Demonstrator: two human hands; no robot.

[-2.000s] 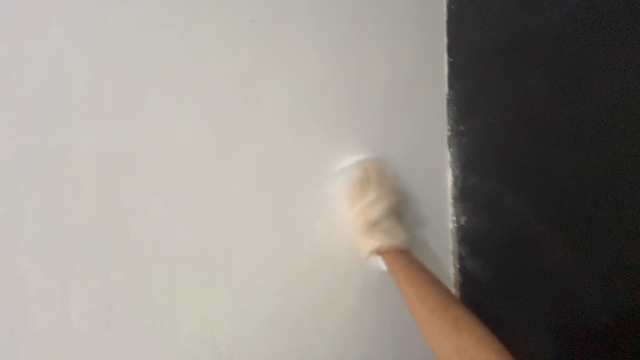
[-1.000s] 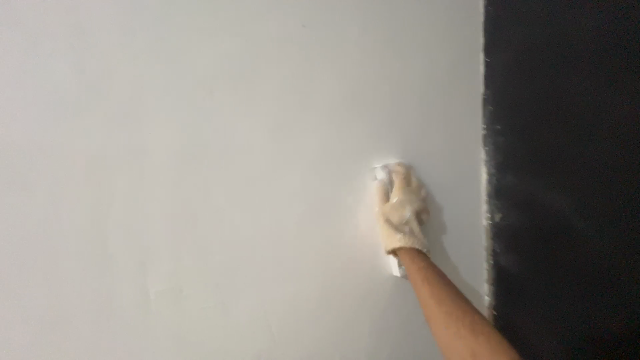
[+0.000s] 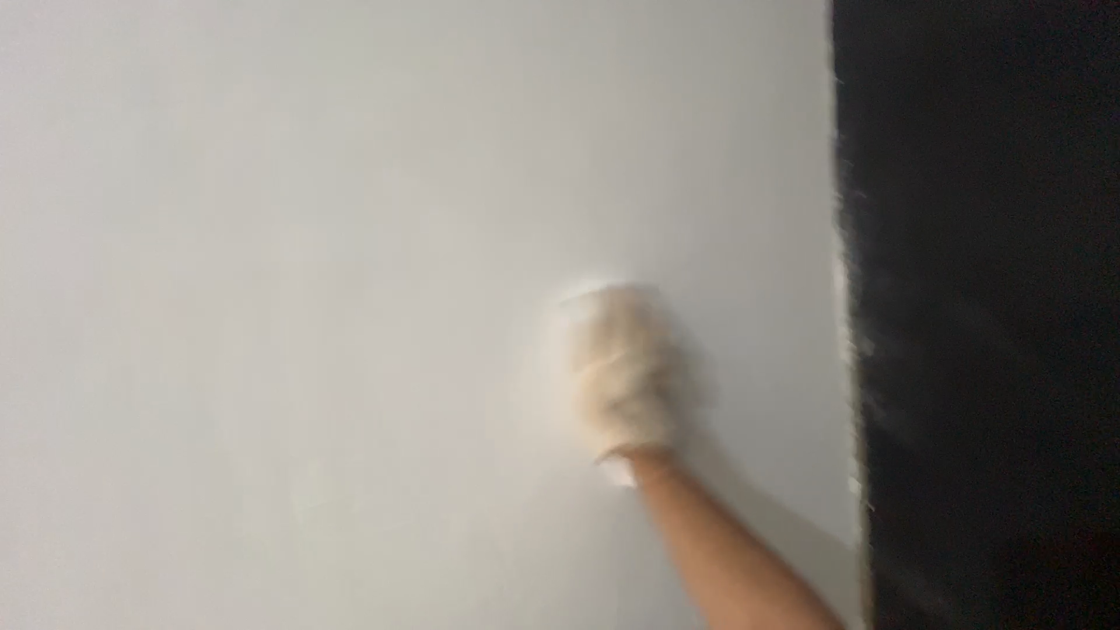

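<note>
My right hand (image 3: pixel 626 372) wears a cream knitted work glove and is blurred by motion. It grips a flat white block-like tool (image 3: pixel 619 472), whose ends show above the fingers and below the glove's cuff. The hand hides most of this tool, so its exact kind cannot be told. The tool lies against a smooth pale grey-white wall (image 3: pixel 332 262). My bare forearm reaches up from the lower right and casts a shadow on the wall. My left hand is out of view.
The pale wall ends at a rough, whitish vertical edge (image 3: pixel 845 306) to the right of my hand. Beyond that edge is a dark, nearly black surface (image 3: pixel 989 306) with faint pale smudges.
My right hand and the white tool have shifted a little over the wall, now farther from its right edge than one second ago. The grip stays the same.
</note>
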